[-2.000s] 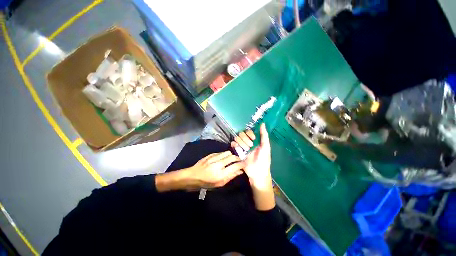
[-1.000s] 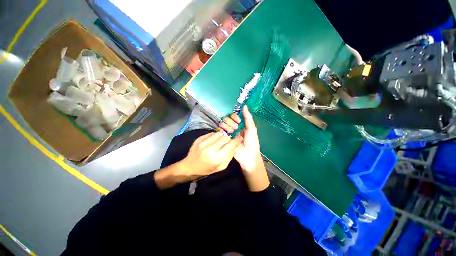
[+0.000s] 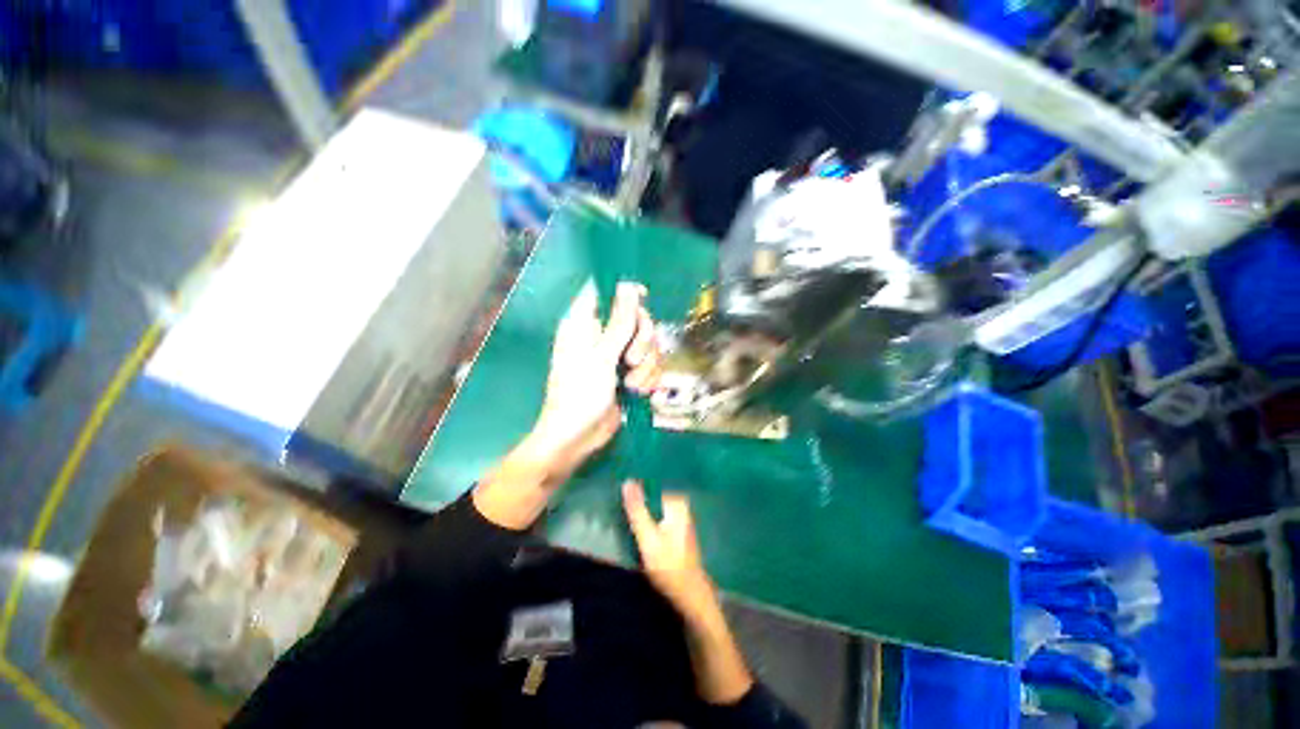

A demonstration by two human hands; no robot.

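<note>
The picture is blurred. My left hand (image 3: 582, 373) is over the green bench, beside the machine's base plate, with its fingers curled around a bunch of thin green wires (image 3: 636, 422). The wires run down from it towards my right hand. My right hand (image 3: 670, 544) is low over the bench's front part, thumb and finger apart, with nothing visible in it. The silver base plate (image 3: 756, 425) and small mechanism are just right of my left hand. Wire ends are too blurred to tell.
The grey machine head (image 3: 820, 235) stands behind the plate. A small blue bin (image 3: 984, 467) sits on the bench at right; a larger blue bin (image 3: 1190, 598) holds wire bundles. A carton (image 3: 100, 605) of translucent pieces is at lower left, below a white-grey cabinet (image 3: 321, 271). Clear tubing loops at right.
The view has swung. My hands were together at the bench's near edge; now they are apart, the left raised near the plate with green wires, the right lower and open.
</note>
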